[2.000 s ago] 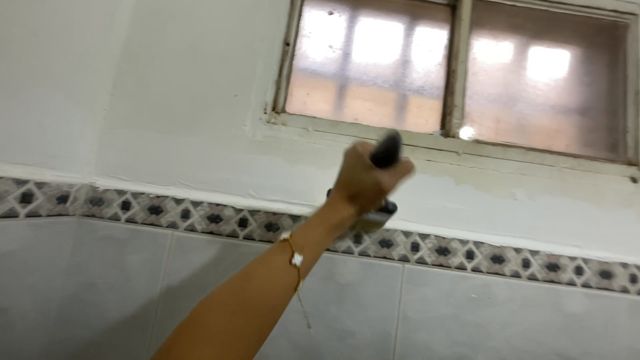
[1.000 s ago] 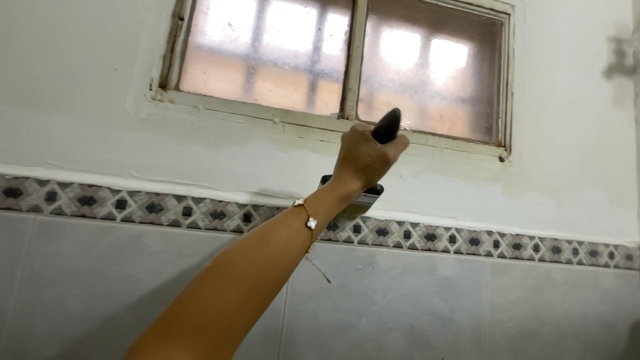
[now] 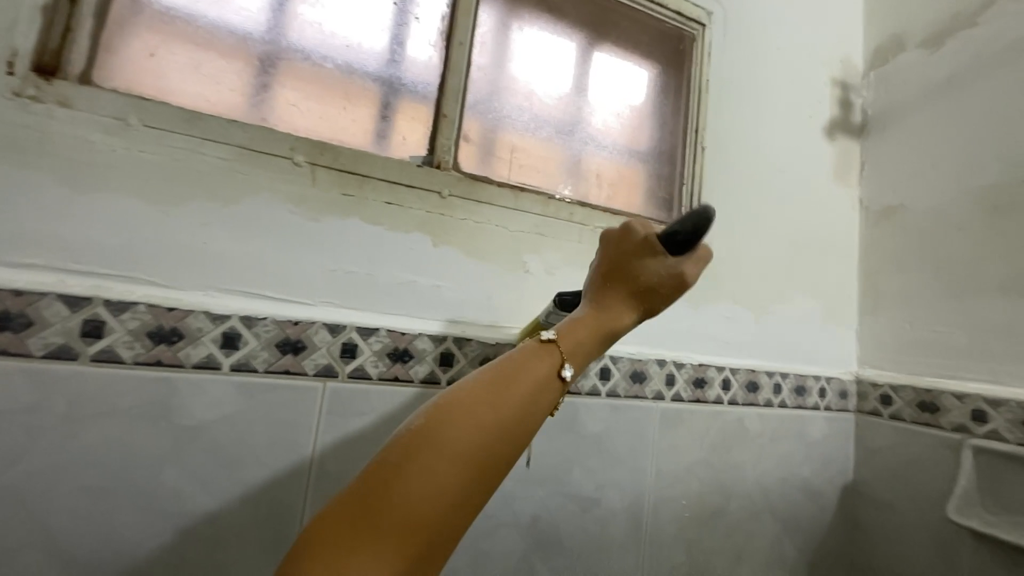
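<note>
My left hand (image 3: 648, 268) is closed around the black handle of what looks like a flat paintbrush (image 3: 686, 230). The rounded handle end sticks out above the fist, just below the window's lower right corner. Lower left of the fist, behind my wrist, part of the brush's head (image 3: 552, 314) shows near the upper edge of the patterned tile border (image 3: 232, 340); its tip is hidden behind my forearm. White coating covers parts of the painted wall (image 3: 264, 248), with duller, yellowish patches under the window. My right hand is out of view.
A sliding window with frosted panes and a worn frame (image 3: 448, 88) is above. Grey wall tiles (image 3: 152, 448) run below the border. At the right, the wall meets a stained corner, and a white wall-mounted fixture (image 3: 960, 484) juts in at the edge.
The view has swung right, bringing the room corner in. My left hand, still holding the brush, has moved right along the wall, from under the window's centre post to below its right corner.
</note>
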